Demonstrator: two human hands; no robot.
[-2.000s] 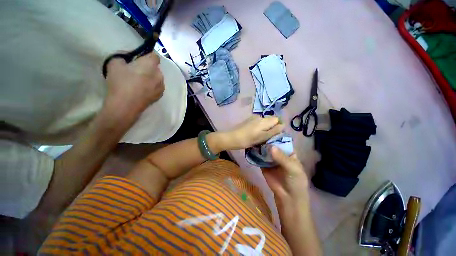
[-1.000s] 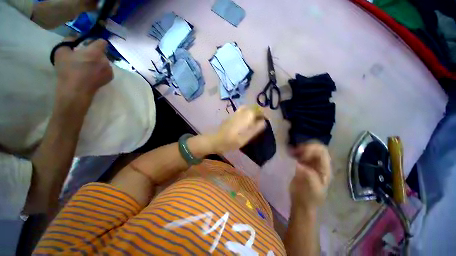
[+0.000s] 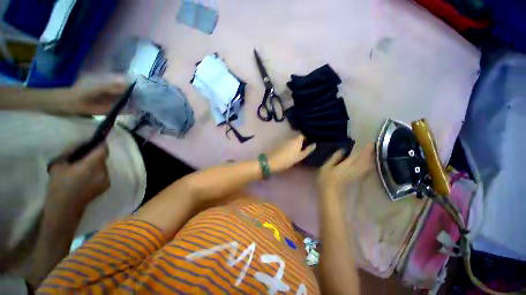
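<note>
A row of overlapping black flap pieces [image 3: 320,95] lies on the table in front of me. My left hand [image 3: 291,154], with a green bracelet at the wrist, touches the near-left edge of a black piece [image 3: 324,152] at the near end of the row. My right hand [image 3: 340,170] has its fingers on the same piece's near-right side. The piece lies flat between both hands. Black shears [image 3: 269,95] lie just left of the row. A stack of pale flap pieces [image 3: 216,83] with dark edges lies further left.
The iron [image 3: 398,158] stands to the right by a pink-and-white pad [image 3: 438,224], its hose running down. At left a second person's hand [image 3: 78,178] holds dark shears beside grey-blue pieces [image 3: 164,106]. A single grey piece [image 3: 198,16] lies at the far side.
The black piece that was in my left hand is now laid at the row's near end, with both hands on it. The view has shifted right. The second person's hands have moved closer together.
</note>
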